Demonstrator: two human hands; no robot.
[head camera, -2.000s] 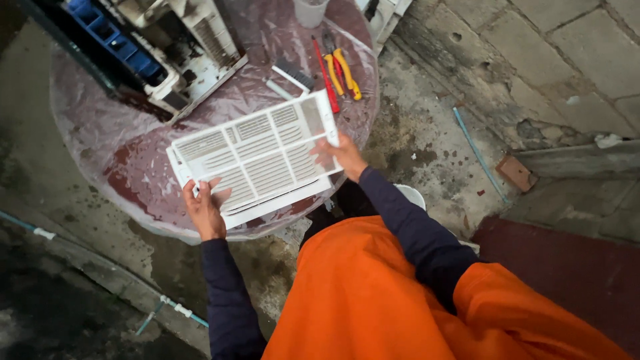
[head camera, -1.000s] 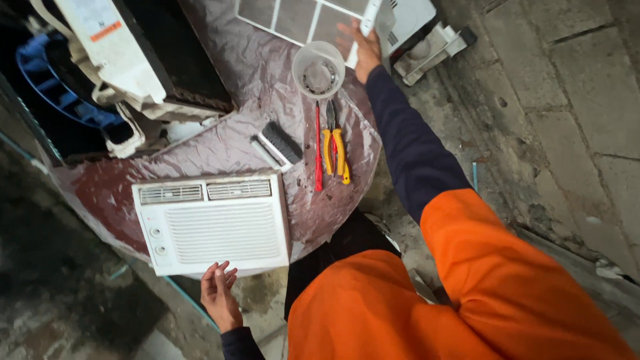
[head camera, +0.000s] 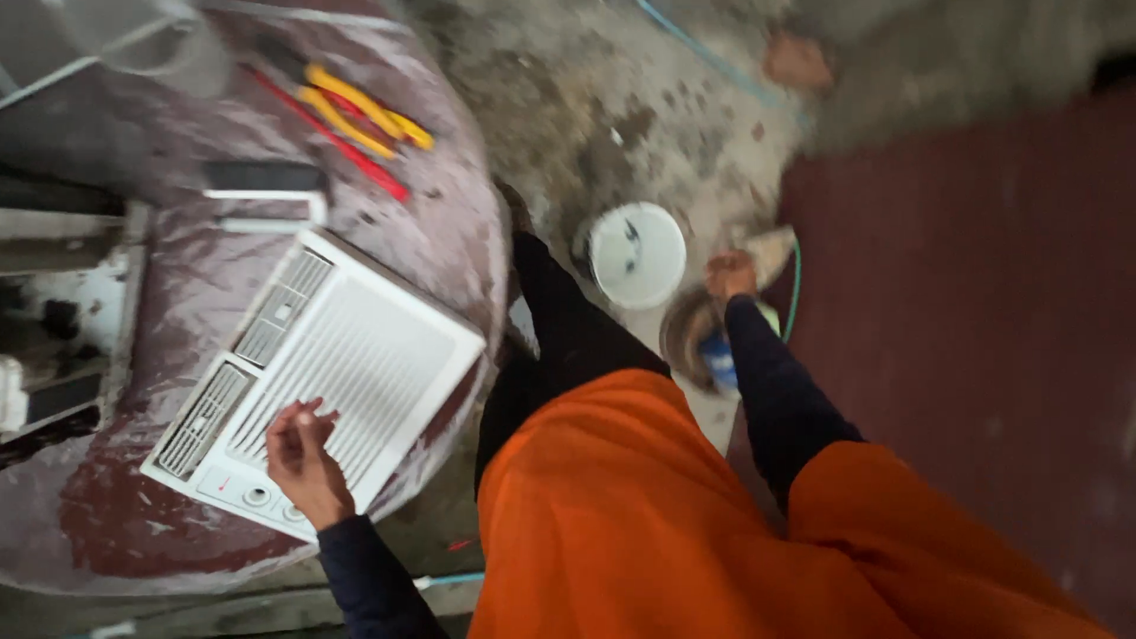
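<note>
The white front panel of a window air conditioner (head camera: 355, 373) lies at an angle on the plastic-covered round table (head camera: 177, 266). My left hand (head camera: 306, 461) is over the control-knob end of this panel, fingers loosely bent and apart, holding nothing; whether it touches is unclear. My right hand (head camera: 732, 273) is low to the right, above the floor, beside a round brownish basin (head camera: 679, 333) holding something blue. A beige object (head camera: 770, 257) shows just past its fingers; blur hides whether they grip it. A white bucket (head camera: 637, 256) stands just left of that hand.
Yellow-handled pliers (head camera: 364, 111), a red tool (head camera: 355, 160), a dark brush (head camera: 266, 176) and a clear plastic cup (head camera: 164, 40) are on the table. The air conditioner's opened body (head camera: 67, 311) is at the left edge. A green hose (head camera: 792, 288) curves by the basin.
My right hand has left the mesh filter it held and moved down to the basin. My left hand is now over the panel instead of at its edge. The view has turned.
</note>
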